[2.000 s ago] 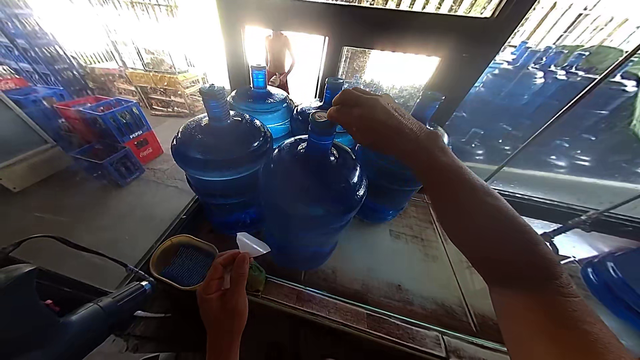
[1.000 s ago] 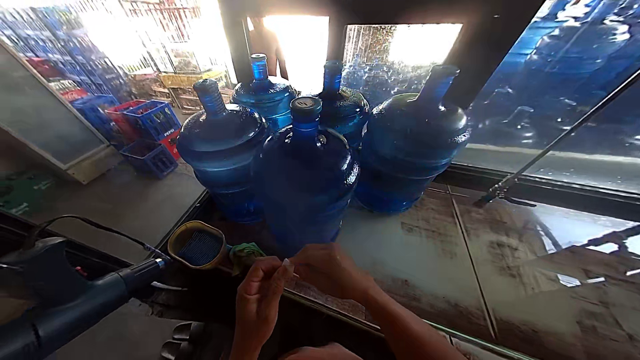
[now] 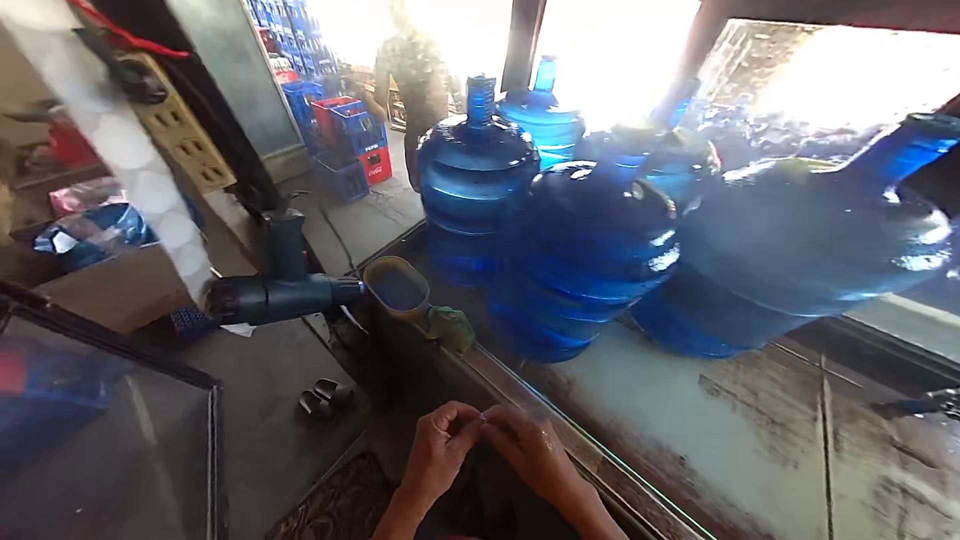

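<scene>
My left hand and my right hand meet at the fingertips, just off the tiled counter's near edge. A tiny pale bit shows between the fingertips; most of it is hidden, and I cannot tell which hand grips it. Beyond them, several large blue plastic water jugs stand on the counter. A yellowish container with dark contents stands at the counter's left end, beside a crumpled green cloth or bag. Left of the container lies a dark heat gun, its nozzle towards it.
A power strip hangs at the upper left. Below it is an open cardboard box. Plastic bottle crates are stacked on the floor, near a blurred person. Slippers lie on the floor. A glass-panelled frame stands at the lower left.
My right hand has come down from the front jug's neck to meet my left hand. The white piece seen in my left hand earlier is now mostly hidden. The view has swung left.
</scene>
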